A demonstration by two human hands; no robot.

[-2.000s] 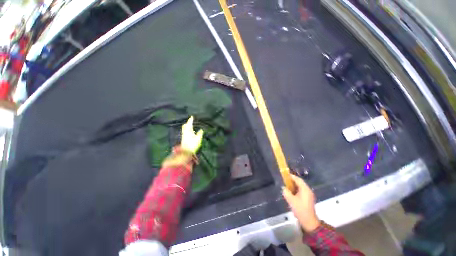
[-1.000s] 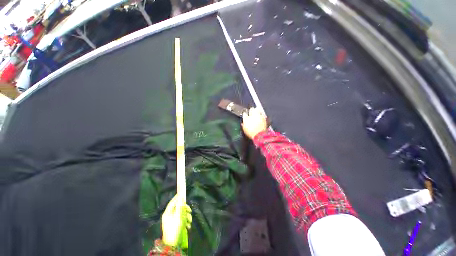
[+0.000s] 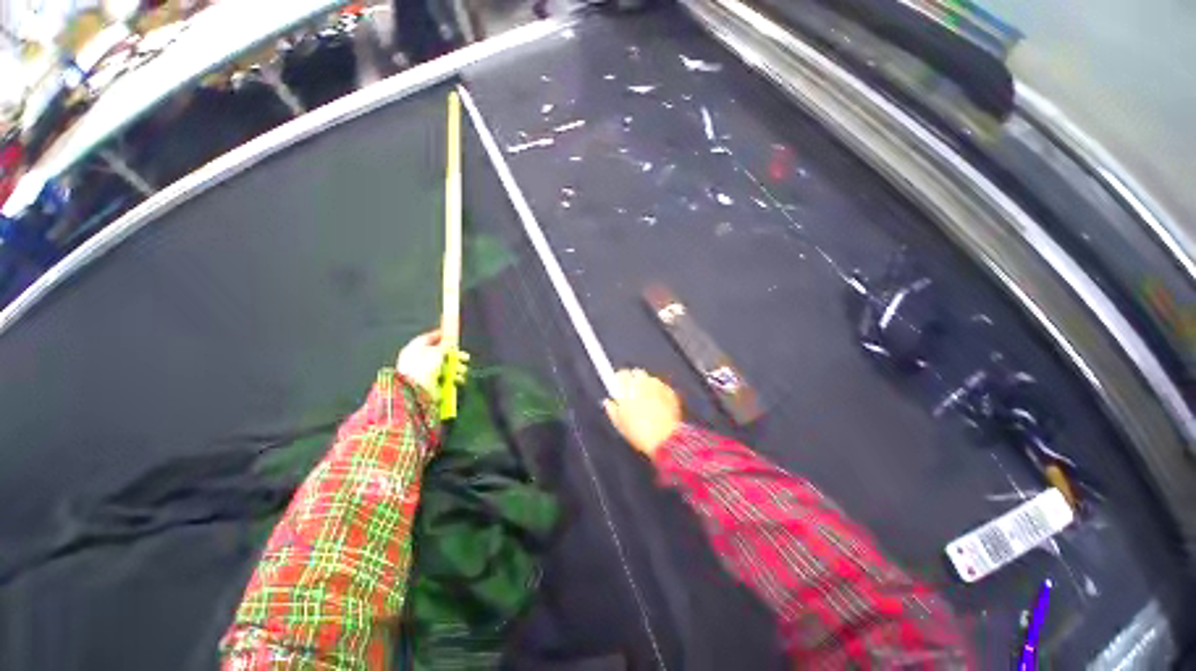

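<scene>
My left hand (image 3: pixel 433 367) holds the wooden yardstick (image 3: pixel 454 210) near its lower end; the stick points away from me over the black fabric ply (image 3: pixel 249 288). My right hand (image 3: pixel 645 409) is closed on the near end of the white metal straightedge (image 3: pixel 538 243), which runs slanting to the far bed edge. The far tips of both strips lie close together. The steel bar weight (image 3: pixel 702 357) lies on the bed to the right of my right hand. Green shapes (image 3: pixel 492 524) show on wrinkled cloth below my left hand.
At the right lie dark tangled lumps (image 3: pixel 898 321), a white label or small ruler (image 3: pixel 1010 534) and a purple pen (image 3: pixel 1036 627). Light scraps (image 3: pixel 643 164) are scattered on the far bed. The pale bed edge (image 3: pixel 262 138) curves along the far left; metal rails (image 3: pixel 918 177) run along the right.
The yardstick has passed from my right hand to my left hand and now lies nearer the straightedge. The bar weight has moved right, off the straightedge's left side. My right hand now holds the straightedge.
</scene>
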